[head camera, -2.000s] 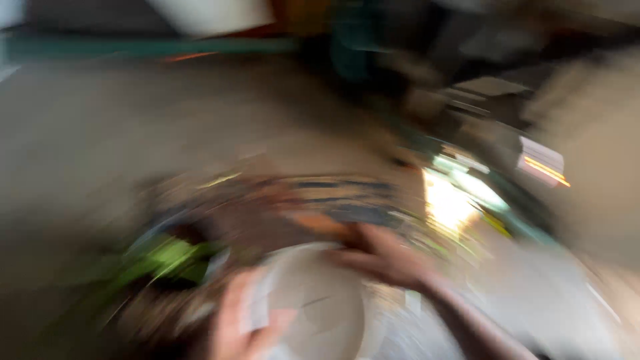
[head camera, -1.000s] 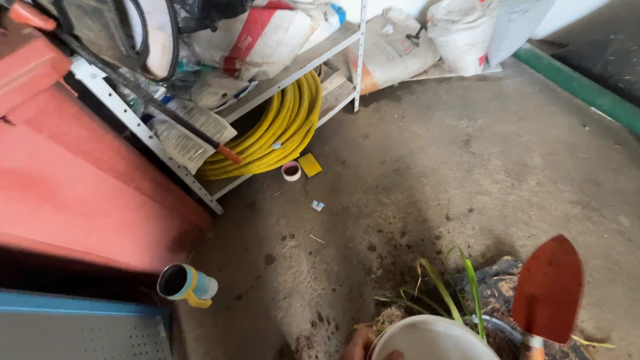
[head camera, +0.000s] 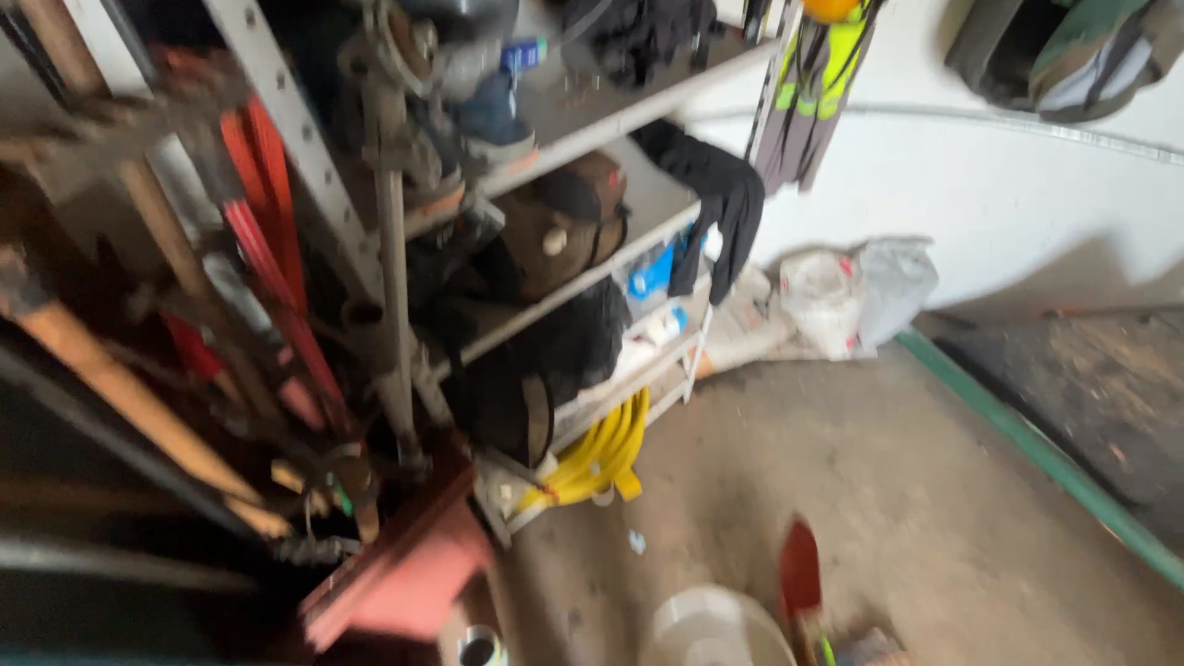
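Neither of my hands shows in the head view now. A white round container (head camera: 717, 629), probably a pot or bucket, is cut off by the bottom edge. Just right of it a hand trowel (head camera: 801, 569) stands with its red blade upward; its lower end is near the bottom edge, and what holds it is hidden. A bit of green leaf (head camera: 826, 650) shows beside the trowel. The picture is blurred.
Metal shelving (head camera: 555, 328) with boots, bags and clothes fills the middle left, a coiled yellow hose (head camera: 597, 458) at its foot. Long-handled tools (head camera: 139, 398) lean at left above a red bin (head camera: 416, 573). Sacks (head camera: 823, 296) stand by the white wall; a green strip (head camera: 1036, 444) edges the floor.
The view has swung up and left to the shelving and tools. The fingers seen at the white container a second ago are out of view.
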